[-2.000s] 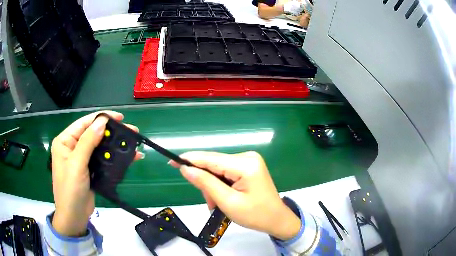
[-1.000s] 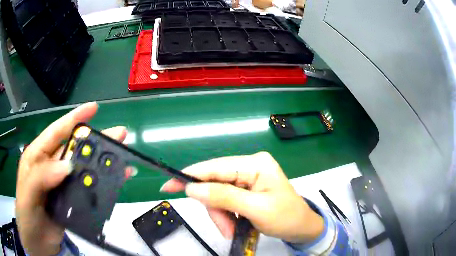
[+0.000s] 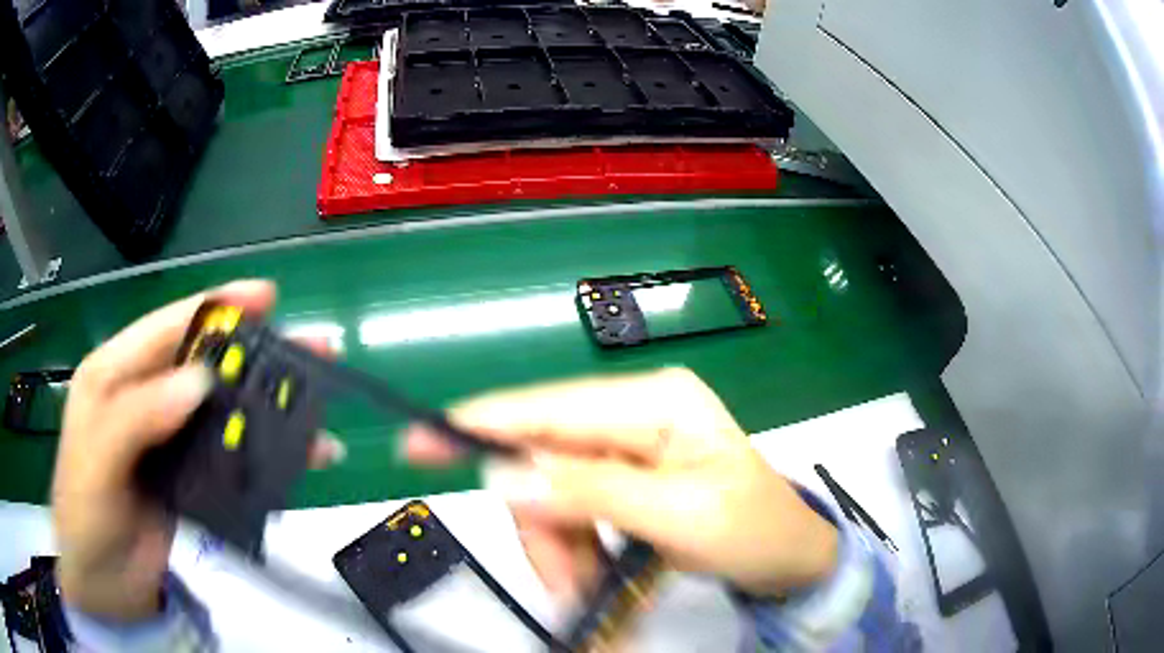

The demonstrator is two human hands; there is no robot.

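Observation:
My left hand (image 3: pixel 141 434) grips the camera end of a black phone middle frame (image 3: pixel 243 434) with yellow dots and a gold corner, tilted above the bench. My right hand (image 3: pixel 638 478) holds the frame's upper side rail near its far end, between thumb and fingers. Both hands and the frame are blurred. The frame's far end, with gold areas, shows partly below my right hand. Whether a separate strip is in my right fingertips cannot be told. A second frame (image 3: pixel 403 557) lies on the white sheet (image 3: pixel 836 447) below, partly cut off by the lower edge.
One frame (image 3: pixel 622 310) lies on the green belt (image 3: pixel 447 268), another (image 3: pixel 32 398) at its left. Tweezers (image 3: pixel 853 504) and a frame (image 3: pixel 925 510) lie at right. Black trays (image 3: pixel 587 96) rest over a red tray (image 3: pixel 511 181). A black tray (image 3: pixel 121 128) leans left. A grey machine (image 3: pixel 1021 255) stands right.
The held frame has moved left and lower in the view, then tilted and blurred. The belt frame has moved left from the right side. The camera view has shifted, so the trays sit higher.

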